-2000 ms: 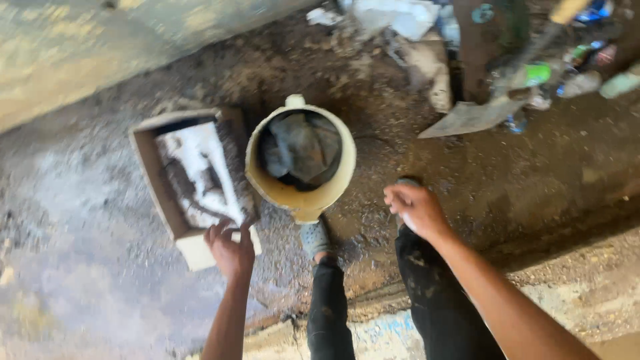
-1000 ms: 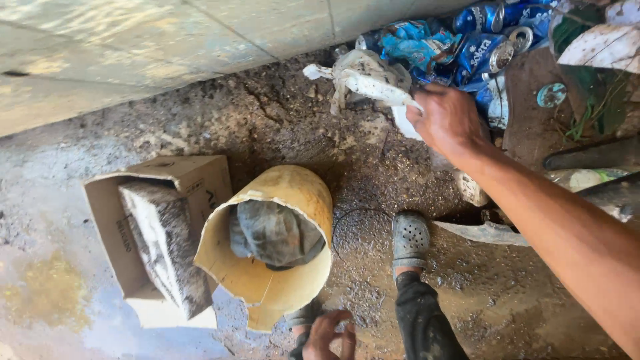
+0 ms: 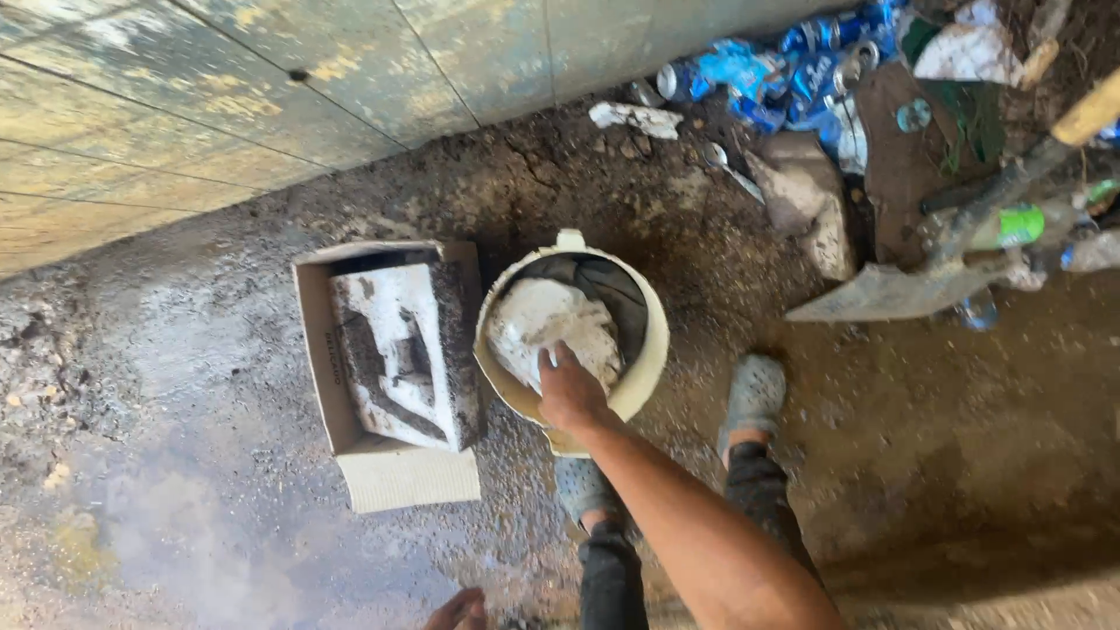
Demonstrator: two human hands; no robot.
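Note:
My right hand [image 3: 573,389] reaches over the near rim of a cream plastic bucket [image 3: 649,359], its fingertips on a dirty white crumpled piece [image 3: 551,324] inside. Whether the fingers grip it cannot be told. Dark material [image 3: 617,289] lies beneath that piece. Only part of my left hand [image 3: 459,610] shows at the bottom edge, apart from everything, its fingers partly hidden. Left of the bucket, an open cardboard box [image 3: 317,350] holds a soiled white foam block [image 3: 442,350].
A shovel [image 3: 892,293] with a wooden handle lies at the right. Crushed blue cans [image 3: 805,79], a spoon [image 3: 731,171], a white scrap [image 3: 636,119] and plastic bottles [image 3: 1006,227] lie on the muddy ground. A stained wall [image 3: 350,79] runs along the top left. My clogs [image 3: 754,394] stand near the bucket.
My right hand has moved from the litter by the wall to the bucket. The dirty white piece it held there a second ago now appears in the bucket, on the dark material.

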